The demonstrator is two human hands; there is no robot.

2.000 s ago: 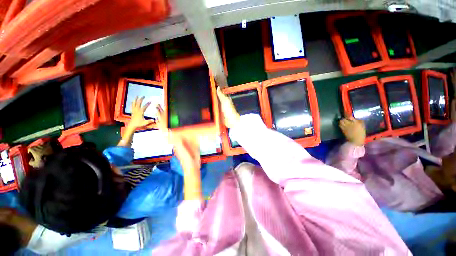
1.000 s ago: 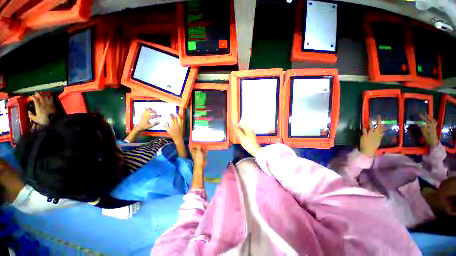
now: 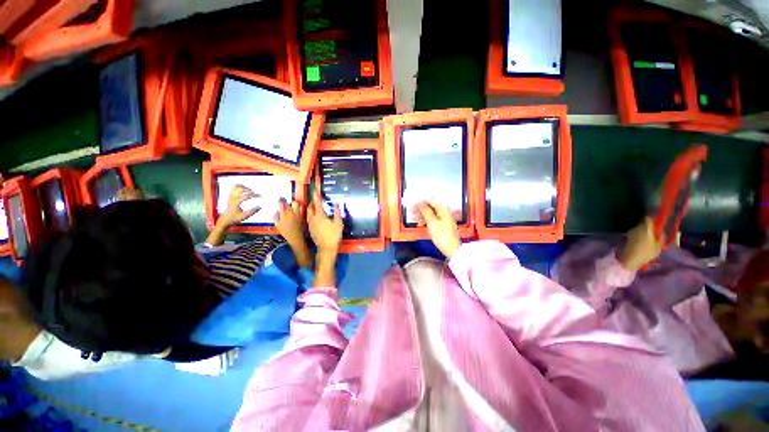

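Observation:
Three tablets in orange trays lie side by side in front of me. My left hand point(image 3: 325, 226) is on the left edge of the left tablet point(image 3: 361, 190), whose dark screen shows small text rows. My right hand point(image 3: 438, 226) touches the lower part of the middle tablet point(image 3: 433, 160), which has a pale, glossy screen. It holds nothing and its fingers look apart. The right tablet point(image 3: 521, 169) has a pale grey screen and no hand on it.
Beyond the rail, a tablet with green text point(image 3: 339, 38) and a white-screened tablet point(image 3: 535, 38) lie in orange trays. At left, a person in blue touches a white-screened tablet point(image 3: 255, 202). At right, a person in pink holds a tilted orange tray point(image 3: 674, 196). Orange trays are piled upper left.
My left hand has moved up from the left tablet's lower edge onto its side; that screen's coloured blocks are gone. The person at right has lifted a tray, and the two tablets there are gone.

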